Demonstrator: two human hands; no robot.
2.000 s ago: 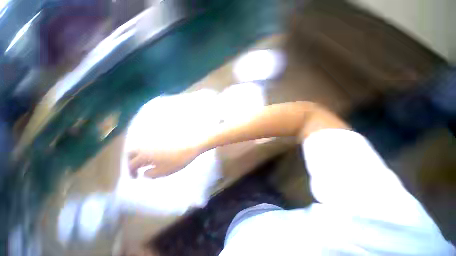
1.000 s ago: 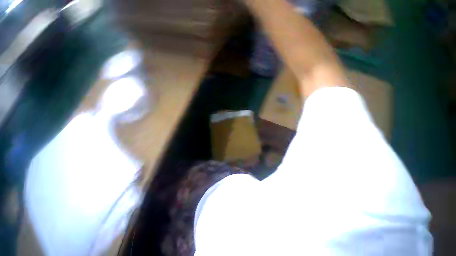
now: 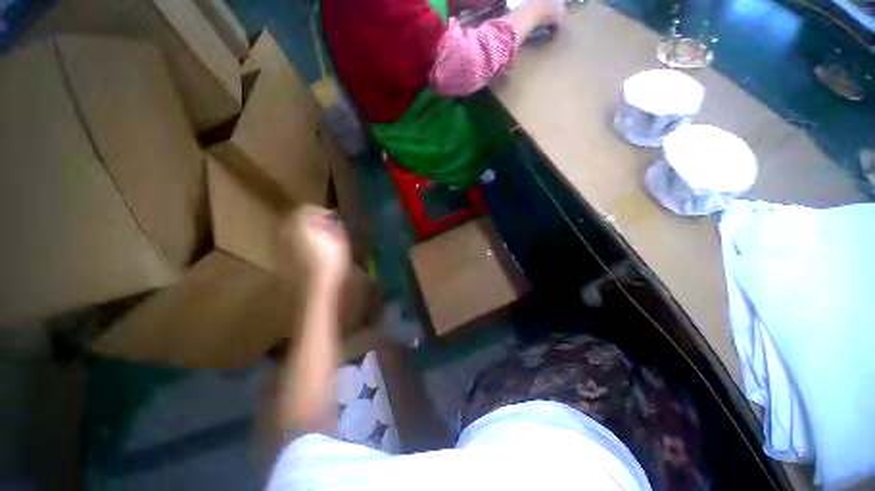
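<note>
My left hand point(image 3: 321, 245) is blurred at the left centre, over the flaps of a large open carton point(image 3: 230, 307). Its fingers look curled, and I cannot tell if it holds anything. My right hand is not in view. Below my left forearm, a low carton shows white round tops point(image 3: 360, 412) in rows, partly hidden by the arm. Two white wrapped pieces point(image 3: 708, 163) stand side by side on the cardboard-covered bench point(image 3: 585, 125). A stack of white tissue paper point(image 3: 811, 316) lies at the right, partly overhanging the bench edge.
A person in red sleeves and a green apron point(image 3: 432, 134) sits at the top centre by the bench. A brown box point(image 3: 468, 276) stands on the floor beside it. Large cartons point(image 3: 96, 182) fill the left. A gold and glass ornament point(image 3: 685, 48) is at the upper right.
The view has swung to the left, bringing large cartons and the other person into view. The wrapped pieces and tissue now appear at the right. My right arm has left the picture.
</note>
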